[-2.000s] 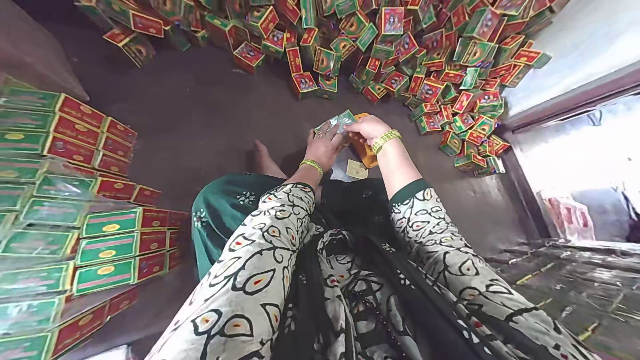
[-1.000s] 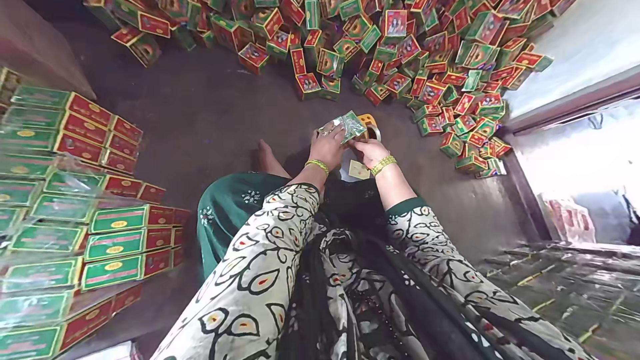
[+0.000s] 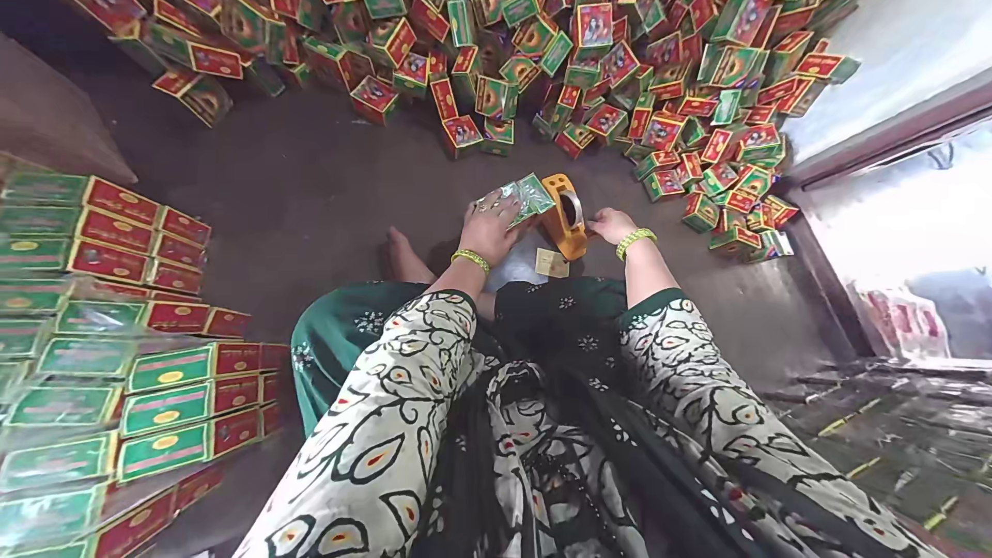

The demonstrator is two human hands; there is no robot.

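My left hand (image 3: 490,225) grips a small green box in clear plastic wrap (image 3: 530,198), just left of an orange tape dispenser (image 3: 559,225). A roll of clear tape (image 3: 571,209) sits in the dispenser. At the dispenser's right side is my right hand (image 3: 612,225), thumb and fingertips pinched together; whether tape is between them is too small to tell. A small cream paper piece (image 3: 552,263) with a mark on it lies below the dispenser, by my lap.
Loose red and green boxes (image 3: 496,99) lie heaped across the floor ahead. Stacked green and red boxes (image 3: 167,387) stand at left. Dark plastic-wrapped goods (image 3: 891,434) lie at lower right, near a bright opening (image 3: 914,256). My bare foot (image 3: 408,257) rests on the floor.
My right hand has moved right, away from the green box, and the orange dispenser now shows between my hands. My left hand still holds the box.
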